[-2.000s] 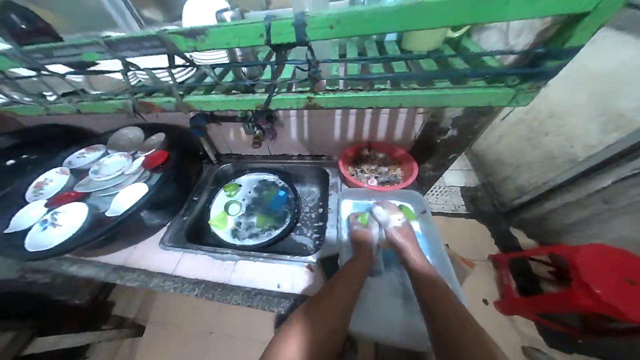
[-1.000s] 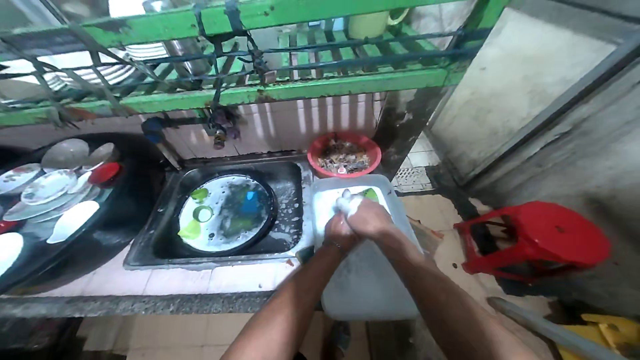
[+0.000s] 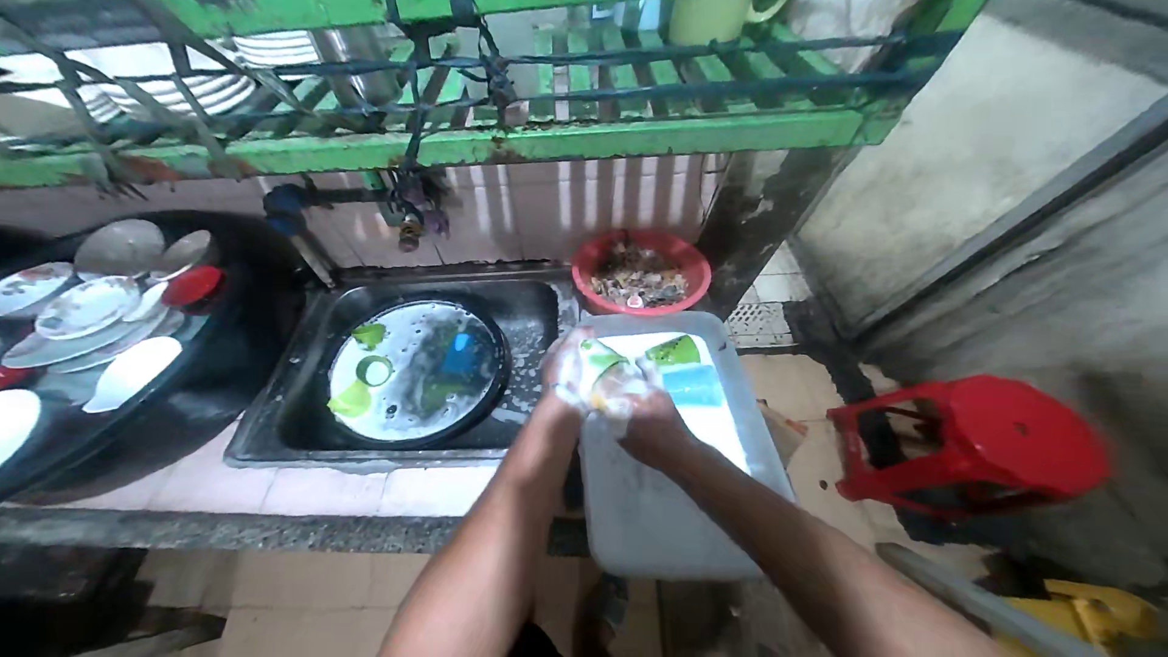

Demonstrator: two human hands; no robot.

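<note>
Both hands are together over the upper left part of a translucent plastic tub. My left hand (image 3: pixel 568 370) is closed around a green cup (image 3: pixel 602 358) covered with suds. My right hand (image 3: pixel 643 411) presses foamy material, perhaps a sponge, against the same cup; the foam hides its fingers. Beside them in the tub (image 3: pixel 675 538) lie another green cup (image 3: pixel 673 350) and a blue cup (image 3: pixel 693 385). To the left, a round black basin (image 3: pixel 500 374) of soapy water stands in the metal sink (image 3: pixel 538 315), with green cups (image 3: pixel 350 399) and a blue item (image 3: pixel 461 354) in it.
A red bowl (image 3: pixel 698 283) of food scraps stands behind the tub. Stacked dishes (image 3: pixel 91 307) fill a large black basin (image 3: pixel 265 265) at left. A tap (image 3: pixel 410 233) is above the sink, below a green rack (image 3: pixel 639 137). A red stool (image 3: pixel 1022 438) stands at right.
The hands remain together over the tub, where the green cup between them now shows more plainly. The view has shifted to the right since the earliest frame.
</note>
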